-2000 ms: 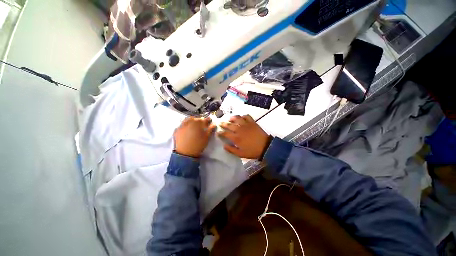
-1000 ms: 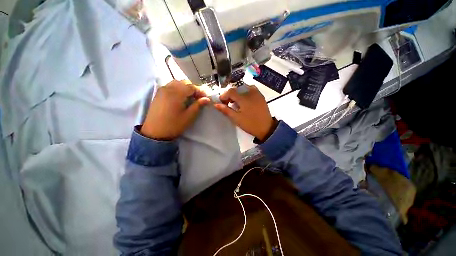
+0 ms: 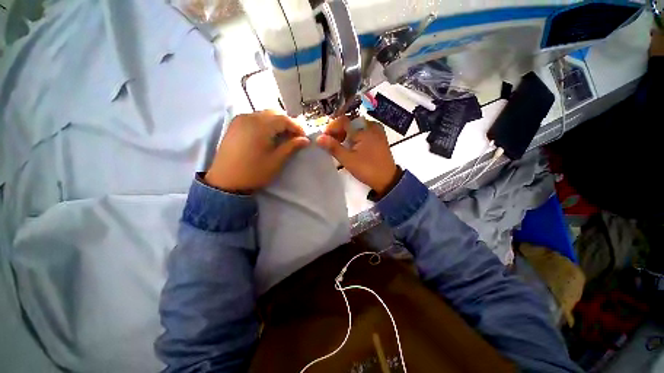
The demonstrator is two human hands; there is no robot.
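Observation:
The light grey-blue garment piece (image 3: 302, 211) lies left of the sewing machine (image 3: 291, 44) and drapes towards the wearer's lap. My left hand (image 3: 255, 151) pinches its upper edge just in front of the needle area. My right hand (image 3: 364, 151) pinches the same edge close beside it, thumb and fingertips together. The fingertips of both hands nearly meet below the presser foot area (image 3: 320, 120), which is bright and blurred, so the foot and needle are not clear.
Black labels (image 3: 448, 127) and a crumpled clear plastic bag (image 3: 437, 76) lie right of the needle. A black phone (image 3: 520, 116) with a cable is farther right. Grey cloth (image 3: 502, 207) hangs below the table edge. A white earphone cord (image 3: 349, 288) hangs over the brown apron.
Since two seconds ago the view has moved closer to the needle area. Over the last second both hands keep their pinch on the cloth, and the view has shifted slightly.

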